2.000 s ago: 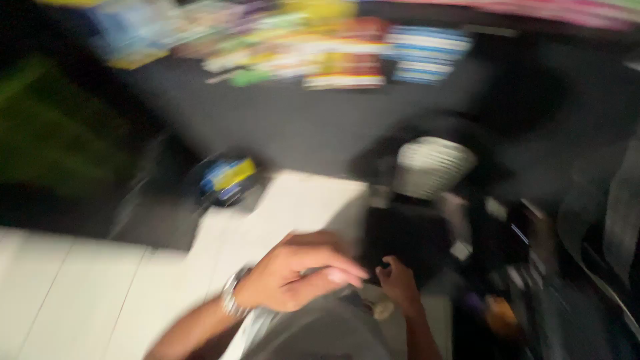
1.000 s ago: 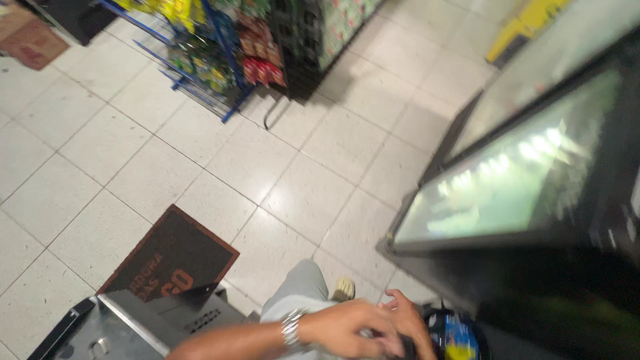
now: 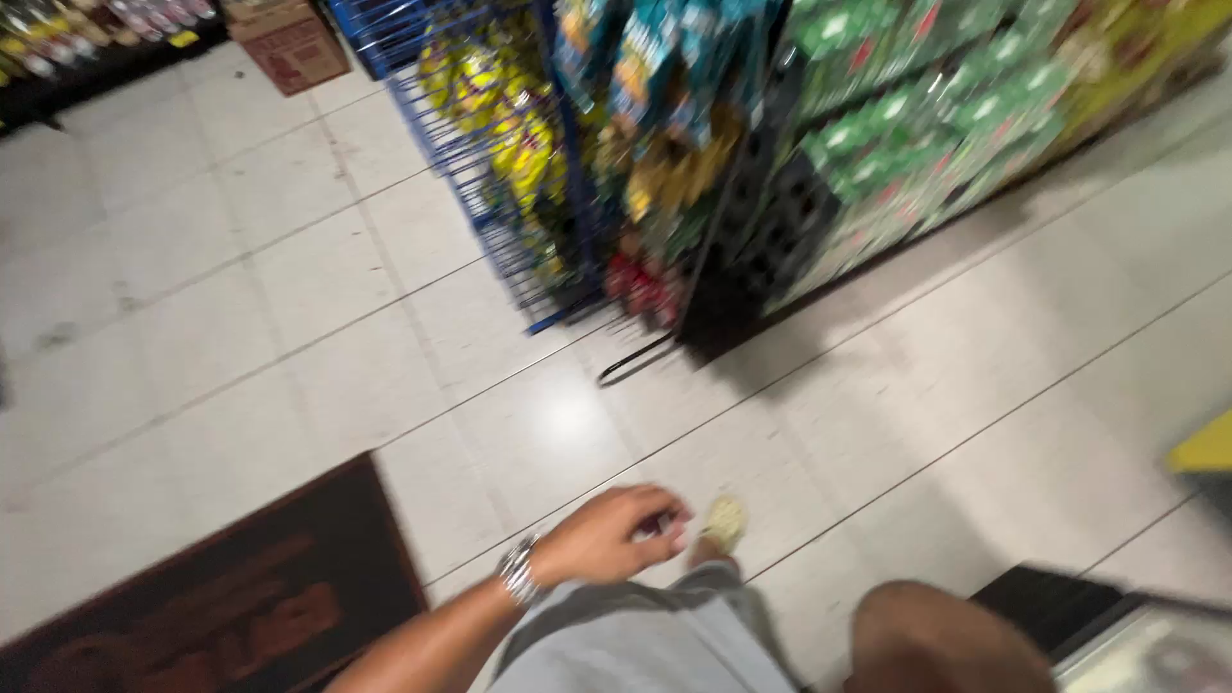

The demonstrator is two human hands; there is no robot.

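My left hand (image 3: 616, 535) reaches in from the bottom left over the tiled floor, with a silver metal-band watch or bracelet (image 3: 520, 569) at the wrist. Its fingers are loosely curled, with a gap between them and the thumb, and nothing shows in it. Just right of it, a pale yellow shoe (image 3: 725, 523) stands on the floor. Below lies the light grey cloth of my clothing (image 3: 640, 640). A blurred, rounded patch of bare skin (image 3: 943, 635) is at the bottom right; whether it is arm or knee is unclear. No fingers of my right hand are visible.
A blue wire rack (image 3: 577, 173) holds bagged snacks. Beside it are black crates (image 3: 784, 207) and stacked green packages (image 3: 924, 125). A dark floor mat (image 3: 231, 587) bears writing at lower left. A cardboard box (image 3: 289, 48) stands at upper left; a black-edged case (image 3: 1059, 616) is at lower right.
The view has swung a lot. My two hands were close together one second ago; now my left hand is alone over the floor and my right hand has left the view.
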